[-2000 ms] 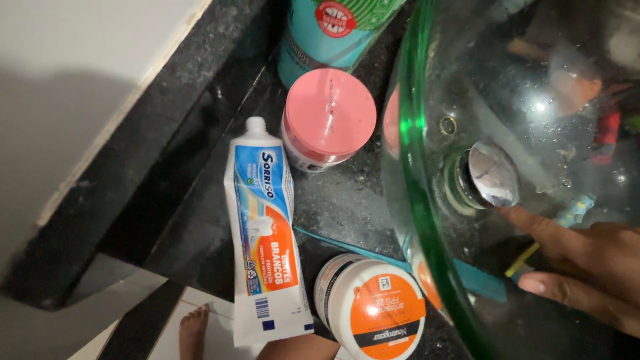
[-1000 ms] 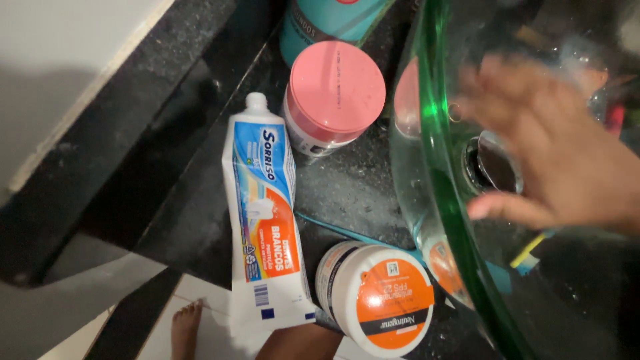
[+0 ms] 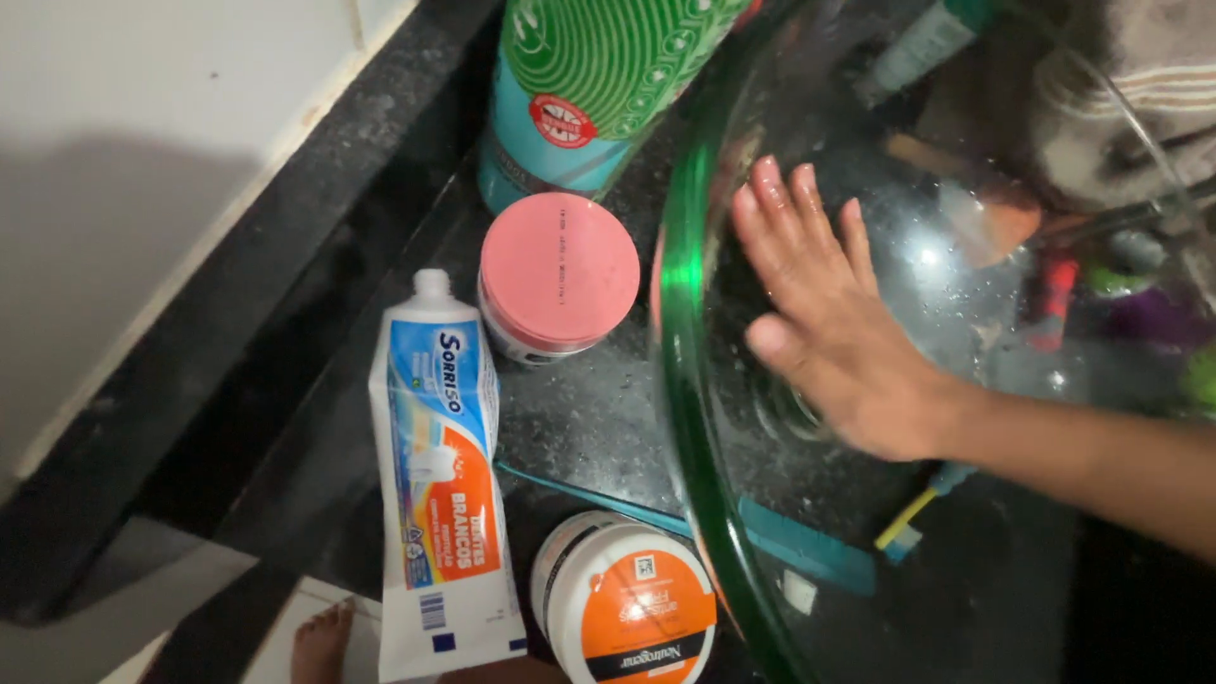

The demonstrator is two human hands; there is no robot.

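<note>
My right hand (image 3: 836, 313) enters from the right, fingers spread, and holds nothing. Its fingertips look wet, and it is over the inner side of a clear glass basin (image 3: 703, 408) with a green rim. The drain fitting (image 3: 793, 408) is partly hidden beneath the hand. My left hand is not in view. To the left of the basin lies a Sorriso toothpaste tube (image 3: 442, 475), its capless neck pointing up in the picture. Beside it stand a jar with a pink lid (image 3: 560, 271) and a white Neutrogena jar with an orange label (image 3: 646, 608).
A green and teal bottle (image 3: 579, 104) stands at the top. Through the glass show a teal comb (image 3: 807, 546), a yellow and blue toothbrush (image 3: 912, 522), a red item (image 3: 1053, 299) and a striped cloth (image 3: 1102, 104). A bare foot (image 3: 323, 636) is on the floor tiles.
My right hand was touching the metal drain cap with a finger two seconds ago. It has moved off the cap and is now spread flat near the basin's left side.
</note>
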